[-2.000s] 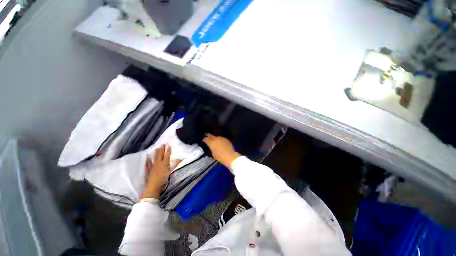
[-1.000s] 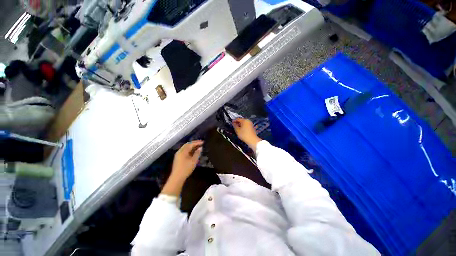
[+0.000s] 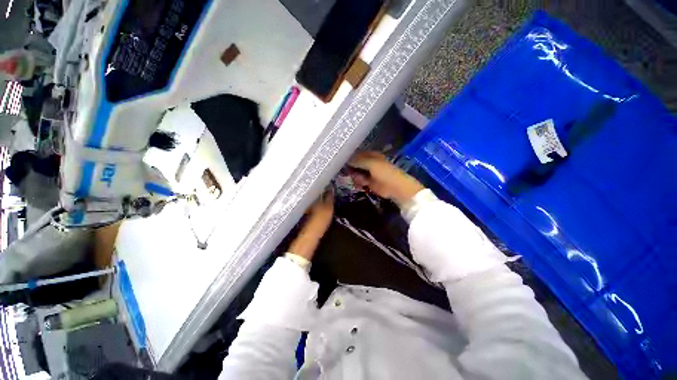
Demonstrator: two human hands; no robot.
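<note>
Thin dark and pale strips (image 3: pixel 356 191) lie in a small tangle at my lap, just under the table's front edge. My right hand (image 3: pixel 384 178) has its fingers curled on this tangle; the exact grip is blurred. My left hand (image 3: pixel 318 221) is close to its left side, fingertips partly hidden at the table edge, so its hold cannot be told. A dark cloth (image 3: pixel 364 256) with a twisted black-and-white cord (image 3: pixel 382 246) across it covers my lap.
The sewing machine (image 3: pixel 230 30) stands on the white table (image 3: pixel 171 260). Black pieces (image 3: pixel 231 133) lie on its bed, beside a pink pen (image 3: pixel 283 113) and a smartphone (image 3: pixel 341 46). A blue plastic-covered surface (image 3: pixel 512 200) is at right, a pale green bottle (image 3: pixel 83 315) at lower left.
The view has swung from white panels under the table to the machine, then moved closer. Since one second ago, my left hand has moved in towards my right hand at the strips.
</note>
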